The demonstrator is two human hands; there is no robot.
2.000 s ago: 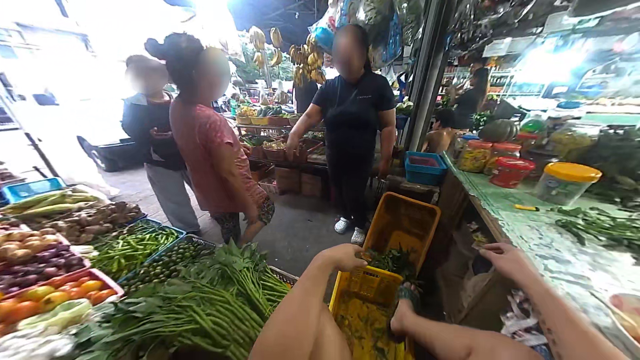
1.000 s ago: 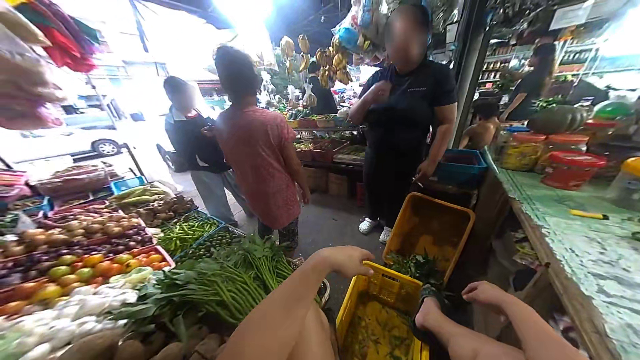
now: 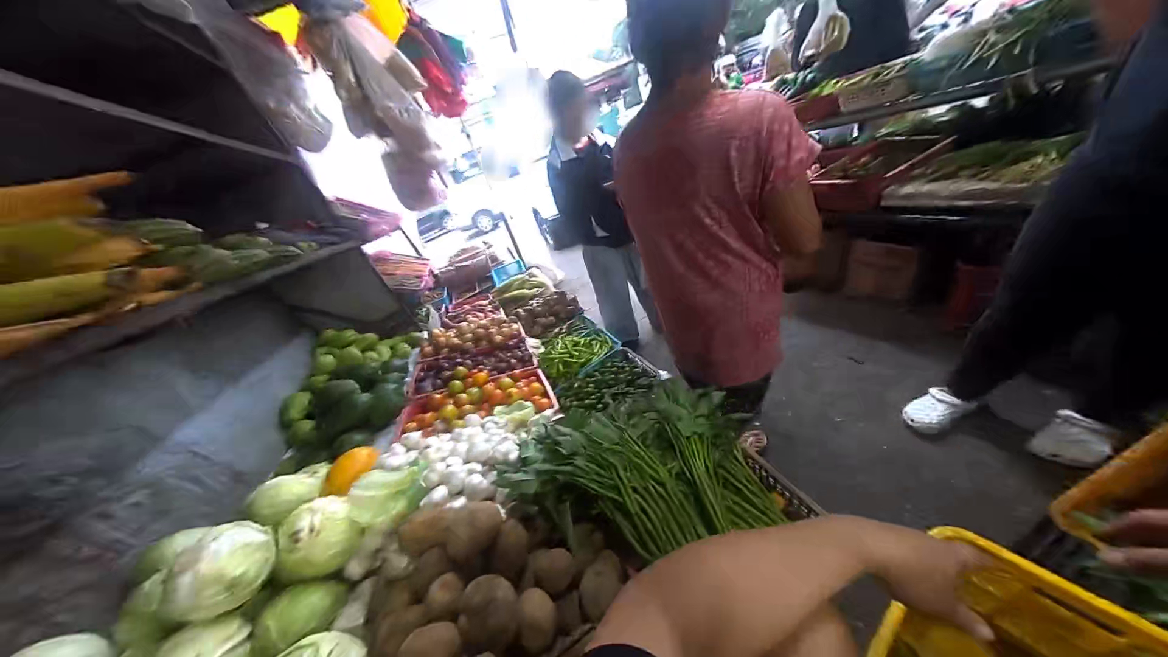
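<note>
My left hand rests on the rim of a yellow plastic crate at the lower right, its fingers bent over the edge. At the right edge, part of my right hand shows beside green leaves and an orange-yellow crate; whether it holds the leaves is unclear. Bundled leafy green stalks lie left of my left hand, with brown tubers below them.
Cabbages, garlic bulbs, tomatoes and green chillies fill the stall. A person in a pink shirt stands beyond the greens. Another in dark clothes is at the right, a third person farther back.
The view has swung left, bringing cabbages and a side shelf into sight. My left hand remains at the yellow crate.
</note>
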